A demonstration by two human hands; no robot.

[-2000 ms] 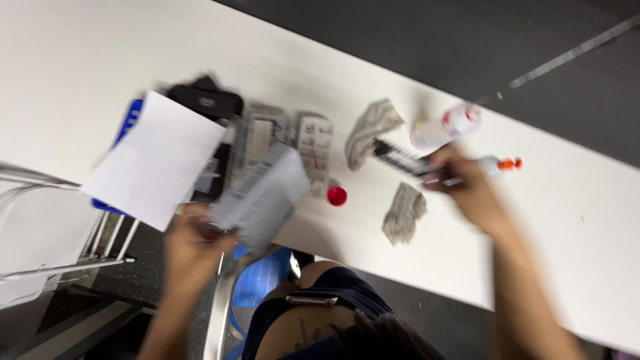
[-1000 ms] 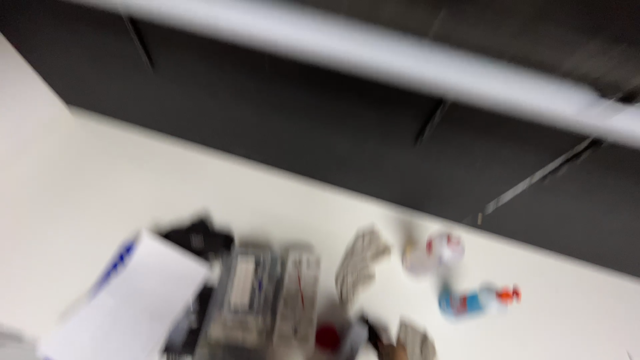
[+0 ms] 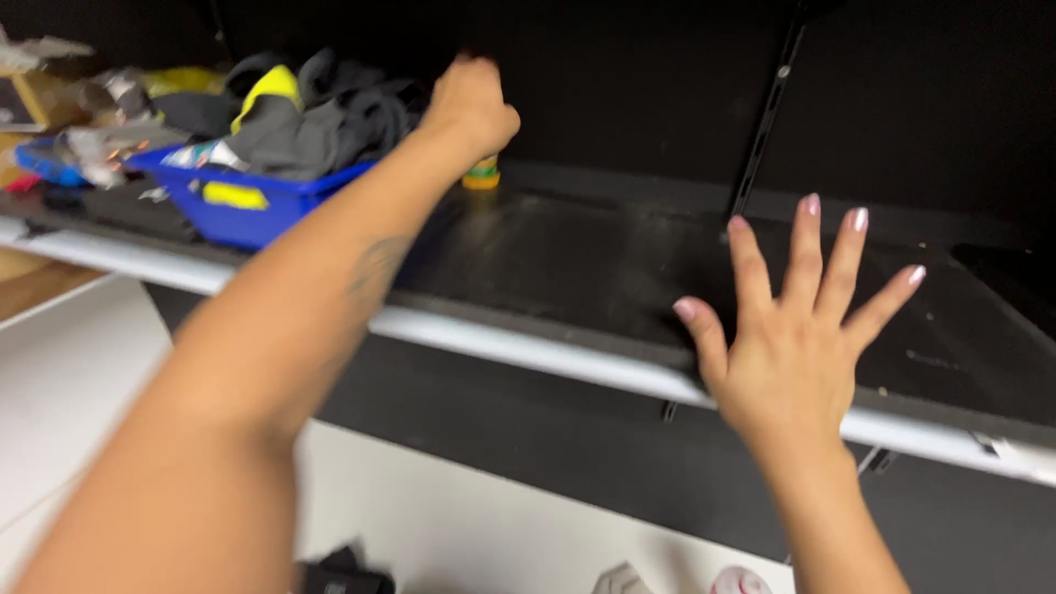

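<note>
My left hand [image 3: 470, 107] reaches over the black shelf, just right of a blue plastic basket [image 3: 247, 219] heaped with dark grey and yellow fabric [image 3: 305, 132]. Its fingers are curled and mostly hidden behind the hand. Directly below it stands a container with a yellow-orange base [image 3: 481, 175]; whether the hand grips it cannot be told. My right hand [image 3: 788, 355] is spread flat over the front part of the shelf [image 3: 569, 264], fingers apart, holding nothing.
Left of the basket lie a blue item [image 3: 49, 161], clear plastic packaging and boxes. The shelf has a pale front edge [image 3: 528, 348] and a slotted metal upright [image 3: 767, 124] behind. On the white table [image 3: 462, 487] below are a black case [image 3: 346, 573], a grey cloth [image 3: 623, 580] and a red-and-white object [image 3: 738, 582].
The view has swung up from the table to the shelf. Both hands, over the table two seconds ago, are now at the shelf. The right hand no longer holds the dark object, nor the left the grey sheet.
</note>
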